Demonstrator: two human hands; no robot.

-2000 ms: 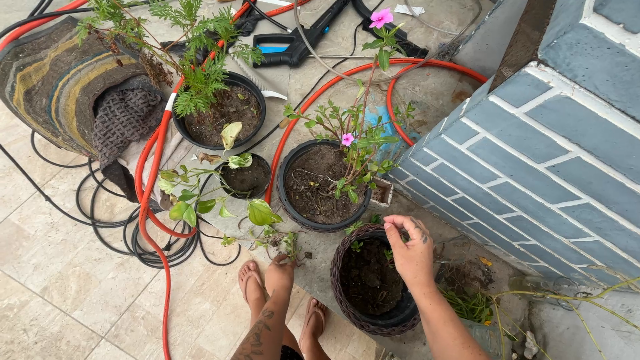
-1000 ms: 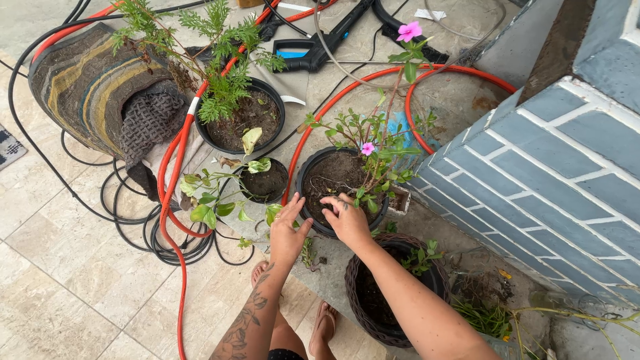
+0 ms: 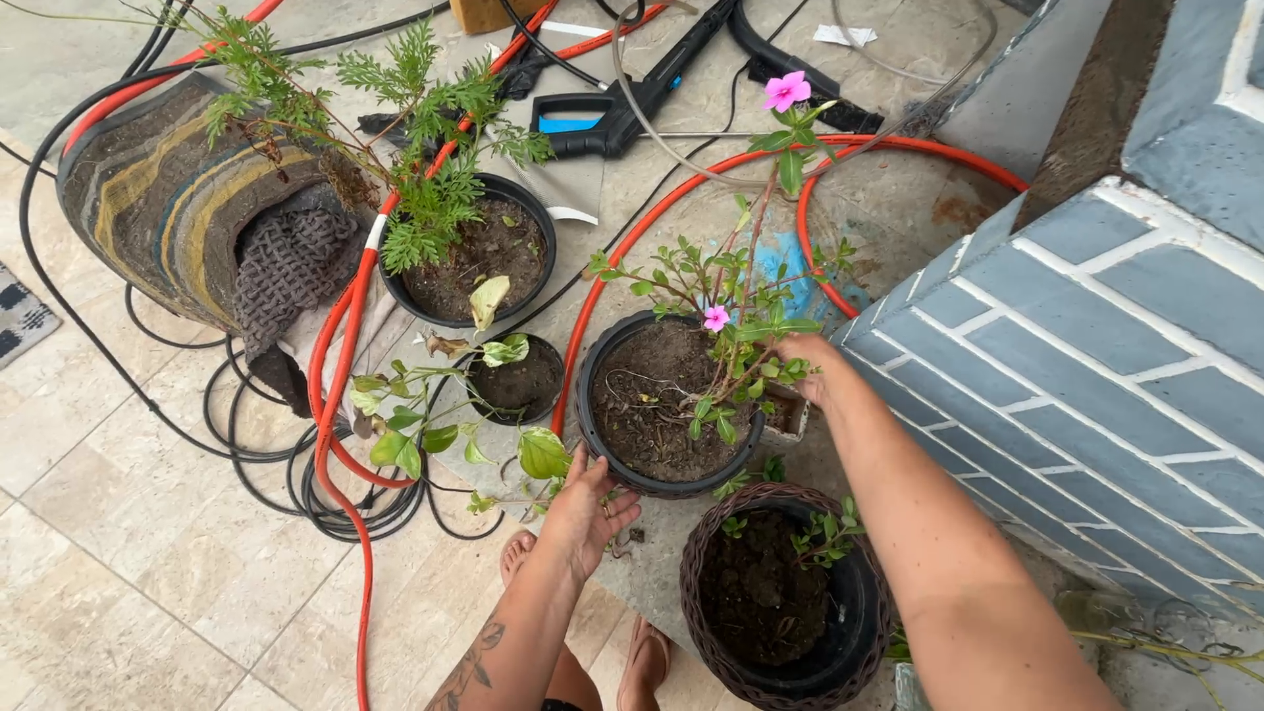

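Observation:
A black plastic pot of soil (image 3: 647,420) holds a leggy plant with pink periwinkle flowers (image 3: 787,91). At the pot's lower left rim is my left hand (image 3: 590,509), fingers apart and palm turned up. My right hand (image 3: 805,367) reaches to the pot's right side, its fingers partly hidden behind leaves, so its grip cannot be made out. Below stands a brown woven planter (image 3: 696,602) with dark soil and small green sprigs. To the left are a small pot (image 3: 518,380) with a variegated trailing plant (image 3: 543,452) and a larger black pot (image 3: 494,262) with a feathery-leaved plant.
Red hose (image 3: 363,573) and black cable (image 3: 326,494) loop over the tiles at left. A pressure washer gun (image 3: 632,104) lies behind the pots. A striped mat (image 3: 148,188) is heaped at left. A small square container (image 3: 787,413) sits by a blue-grey brick wall (image 3: 1116,326).
Both hands were over the periwinkle pot's near side a second ago. Since then, my right hand has moved round to its right side and my left hand lower along its rim.

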